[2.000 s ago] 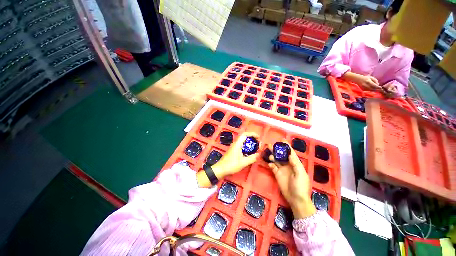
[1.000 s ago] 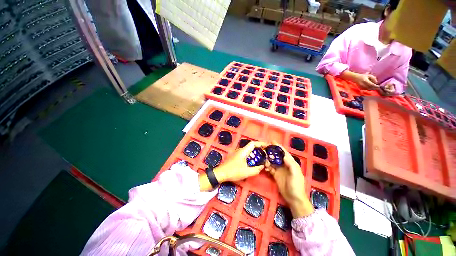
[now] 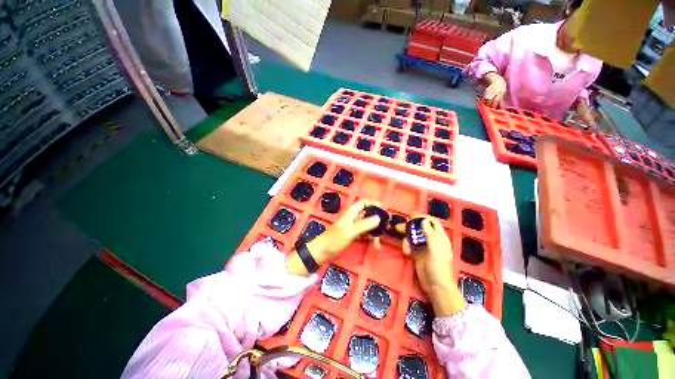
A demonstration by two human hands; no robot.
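My left hand point(image 3: 350, 229) holds a black rounded smartwatch body point(image 3: 376, 219) above the near red compartment tray point(image 3: 385, 260). My right hand point(image 3: 433, 255) holds another smartwatch body point(image 3: 417, 232), tilted, with a lit white-blue display. A further dark unit point(image 3: 397, 225) shows between the two hands; whether it is held or lies in a pocket I cannot tell. Many pockets of the near tray hold dark units. Several pockets at its upper middle and centre show bare red. A black band is on my left wrist.
A second compartment tray point(image 3: 384, 162) lies behind. A tan board point(image 3: 259, 133) is at left, beside a metal post point(image 3: 140, 78). A shallow long-slot tray point(image 3: 585, 240) is raised at right, above white cables. Across the bench, a person in pink point(image 3: 544, 70) works at another red tray point(image 3: 511, 120).
My hands have moved slightly apart, and the left unit now looks dark. The right unit has tilted. The other person's hands have spread apart. The view has shifted slightly.
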